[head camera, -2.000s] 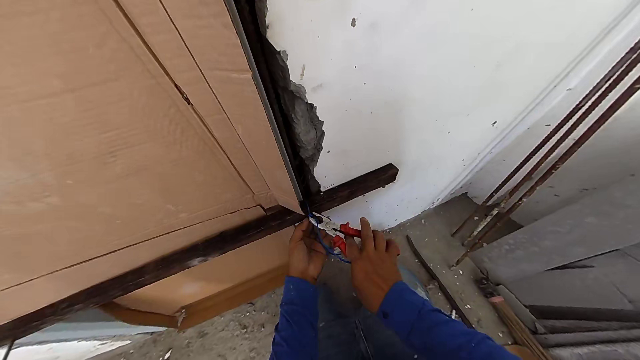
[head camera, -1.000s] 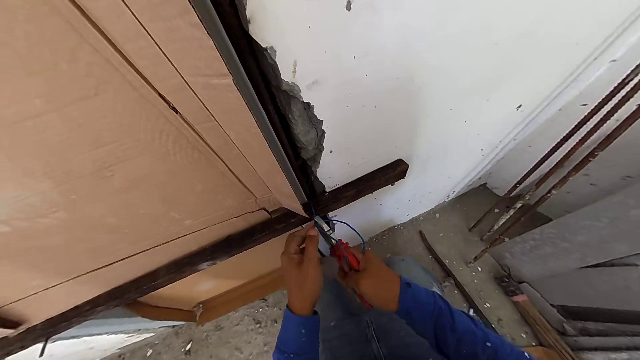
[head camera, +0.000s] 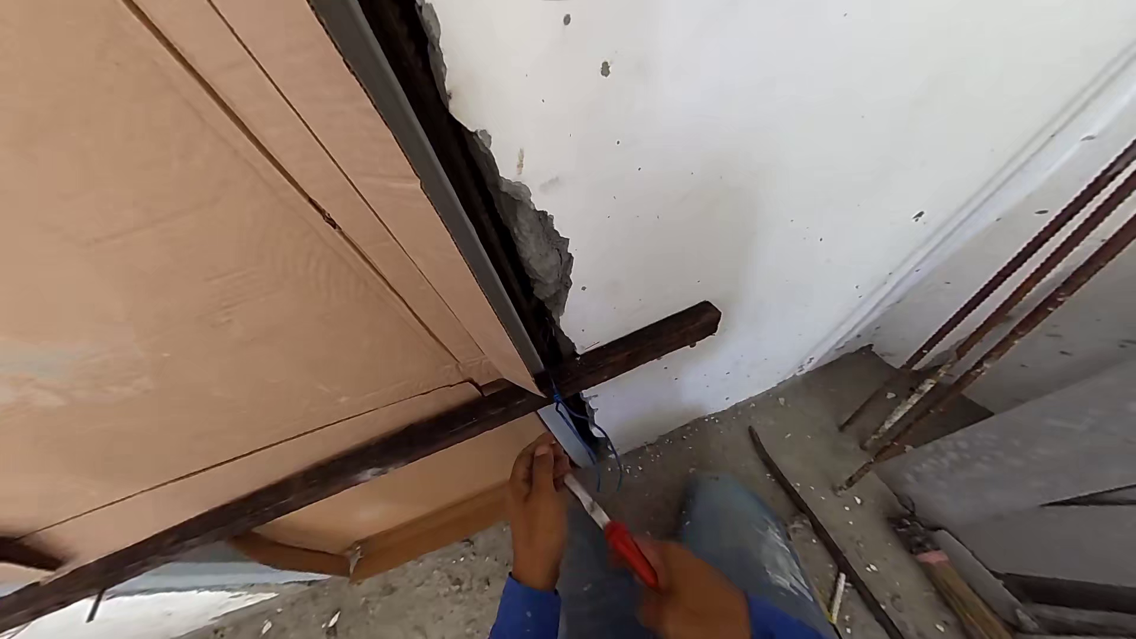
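Blue wire (head camera: 577, 422) hangs in loops from where a dark wooden bar (head camera: 426, 444) crosses the edge of a cardboard-covered door frame (head camera: 444, 213). My left hand (head camera: 538, 506) is just below the wire, its fingertips at the tip of a red-handled tool (head camera: 632, 552); whether they grip it is unclear. My right hand (head camera: 697, 586), blurred, is closed around the tool's red handle. The tool's shaft or jaws look light grey and point up toward the left fingers.
Beyond the frame stands a white wall (head camera: 763, 177) with a broken concrete edge (head camera: 537, 240). Rusty steel bars (head camera: 1003, 311) lean at the right. A thin dark rod (head camera: 821, 528) and a wooden-handled tool (head camera: 963, 590) lie on the rough floor.
Both hands have moved down from the bar crossing, where the red-handled pliers were at the blue wire. The wire now hangs free of the tool.
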